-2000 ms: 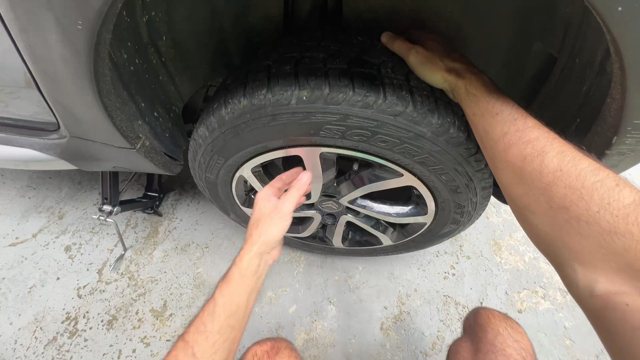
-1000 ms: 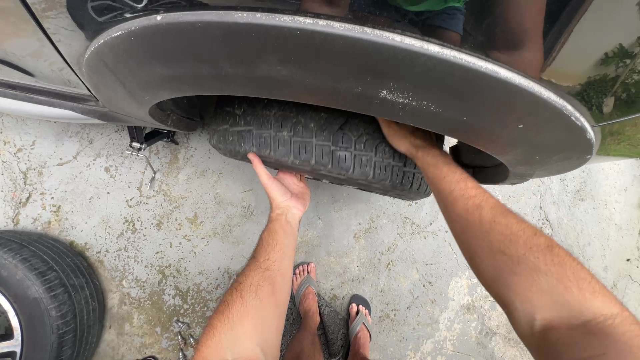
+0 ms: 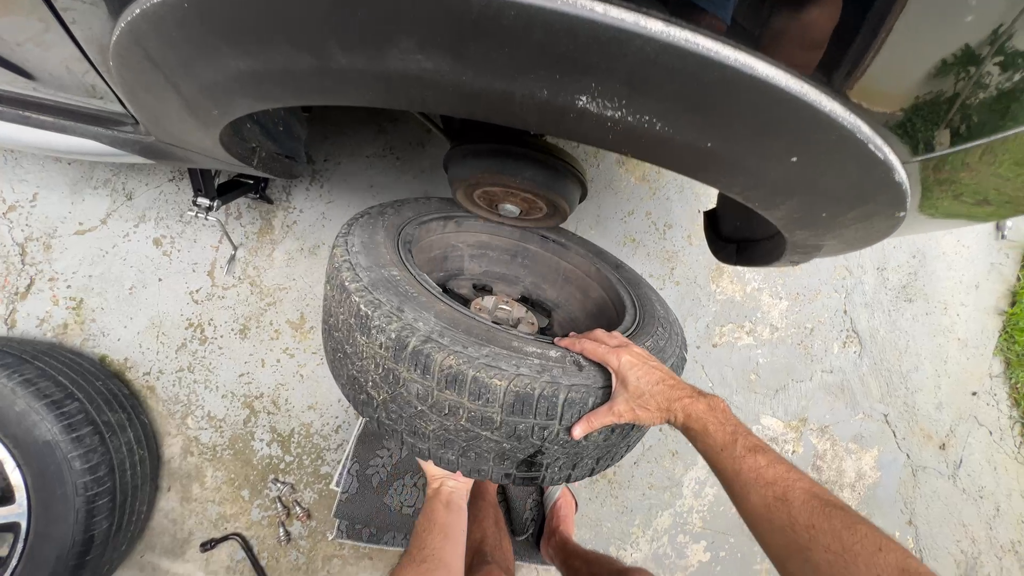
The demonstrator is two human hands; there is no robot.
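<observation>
A car wheel with a treaded tyre [image 3: 448, 400] is off the hub and tilted, its hollow inner side facing up toward the car. My right hand [image 3: 632, 380] grips the tyre's upper near edge, fingers over the sidewall and thumb on the tread. From below, my left hand [image 3: 444, 478] supports the tread; its fingers are mostly hidden under the tyre. Just beyond the wheel, the rusty brake drum [image 3: 516, 188] is exposed beneath the dark wheel arch [image 3: 496, 64].
A scissor jack [image 3: 228, 190] with its crank stands under the sill at left. Another wheel [image 3: 72, 456] lies at the left edge. Several wheel bolts [image 3: 282, 508] and a wheel wrench [image 3: 232, 544] are on the concrete. A patterned mat [image 3: 376, 488] lies under my feet.
The wheel has come out from under the arch toward me and tipped over, exposing the drum. My right hand has moved from behind the tyre to its near edge; my left is now beneath it.
</observation>
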